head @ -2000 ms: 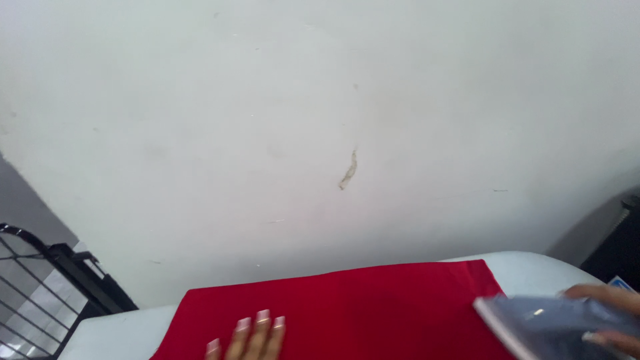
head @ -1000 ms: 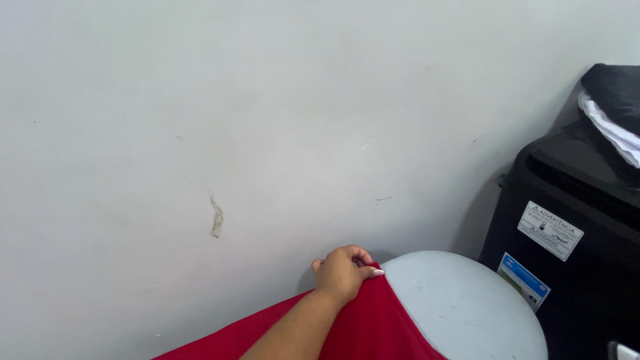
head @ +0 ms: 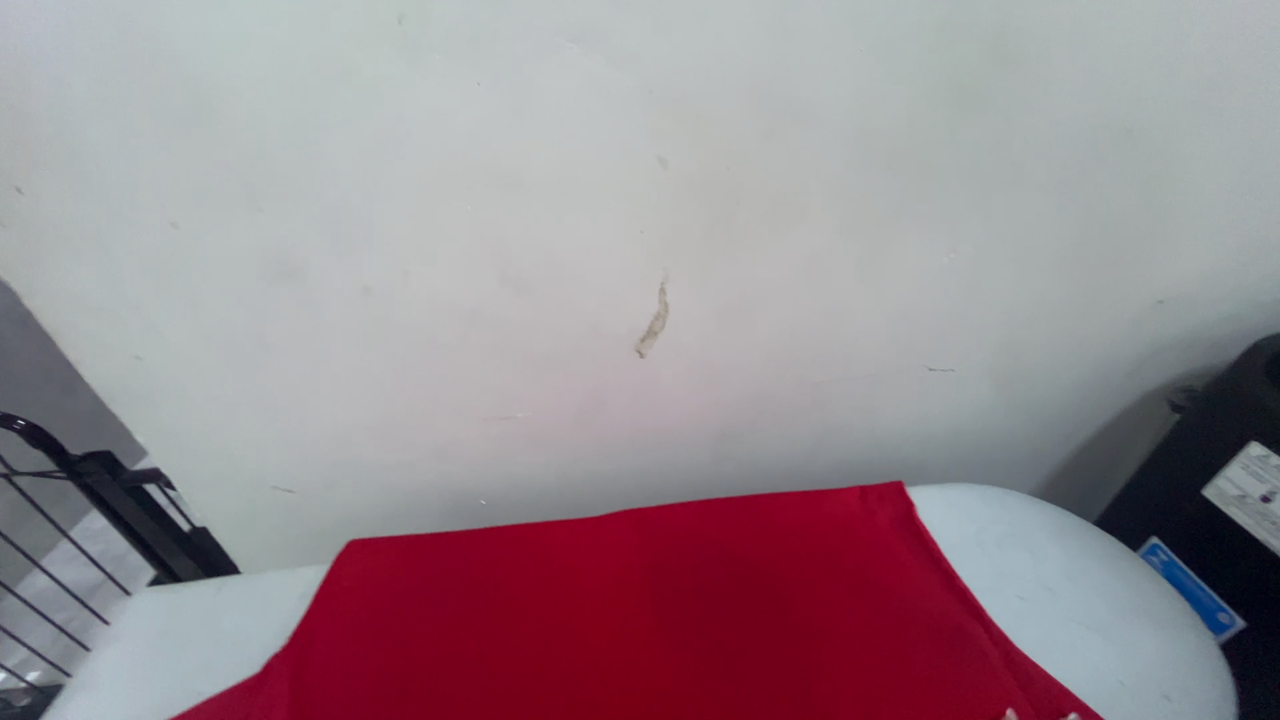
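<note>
A red cloth (head: 620, 610) lies spread over a pale board with rounded corners (head: 1060, 590), its far edge running close to the wall. The cloth's sides slant outward toward the bottom of the view, with the pale surface showing at both sides. Only two fingertips of what looks like my right hand (head: 1040, 715) show at the bottom edge, over the cloth's lower right part. The rest of that hand is cut off, so its hold cannot be seen. My left hand is out of view.
A white wall (head: 640, 200) with a chipped mark rises directly behind the board. At the right stands a black appliance or bin (head: 1180, 470) bearing labels with writing. Black metal bars (head: 130, 510) of a rack or gate stand at the left.
The hand that pinched the cloth's far right corner a second ago has left it. The grey-blue item held at the right two seconds ago is out of view. The view has swung back left.
</note>
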